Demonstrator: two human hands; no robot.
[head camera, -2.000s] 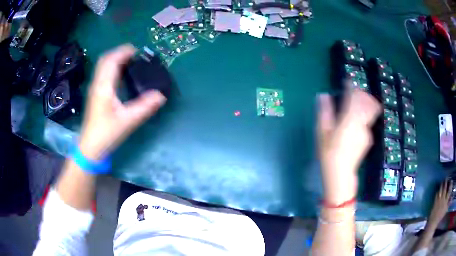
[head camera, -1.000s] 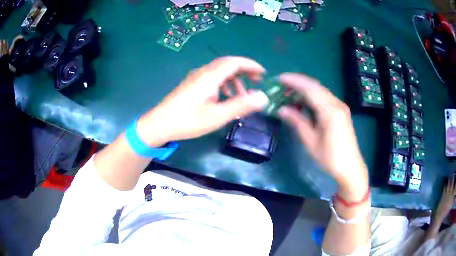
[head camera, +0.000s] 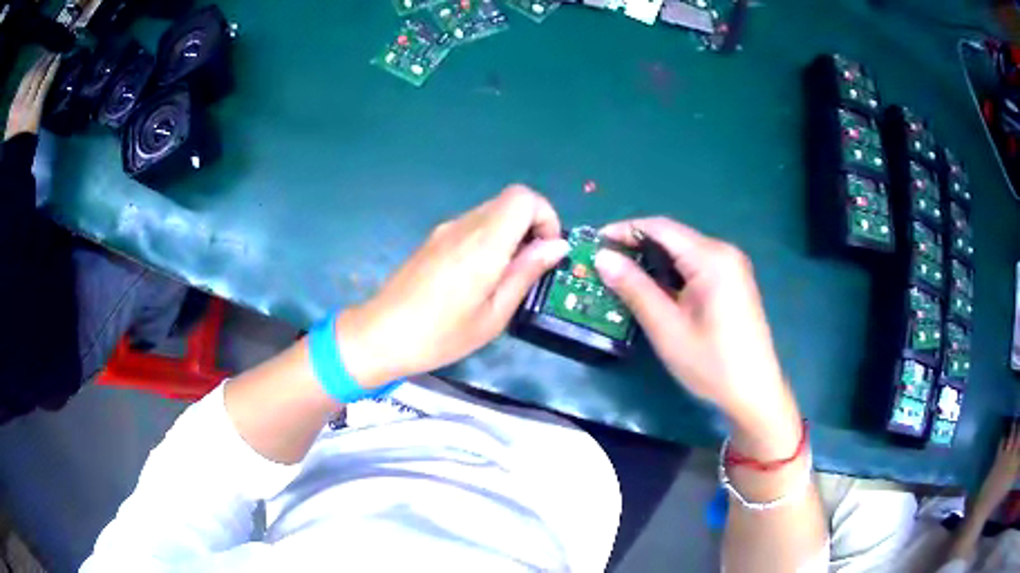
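Note:
A green circuit board (head camera: 591, 293) lies on the open side of a black housing (head camera: 573, 334) on the mat, near the bench's front edge. My left hand (head camera: 475, 274) has its thumb and finger pinched at the board's upper left edge; what is between the tips is too small to tell. My right hand (head camera: 699, 302) has its thumb on the board's upper right and its fingers at the housing's far side. A small dark tool (head camera: 660, 263) shows in my right fingers.
Black units with green boards (head camera: 867, 207) stand in rows at right. Speaker units (head camera: 160, 132) lie at left. Loose boards (head camera: 414, 50) lie at the far side. A red speck (head camera: 589, 187) is on the green mat (head camera: 369, 168). Other people's hands show at both edges, and a red stool (head camera: 168, 375) below.
The board was held in the air between my hands above the housing; it now lies on the housing. Both hands have come down to its far edge. The view has shifted slightly.

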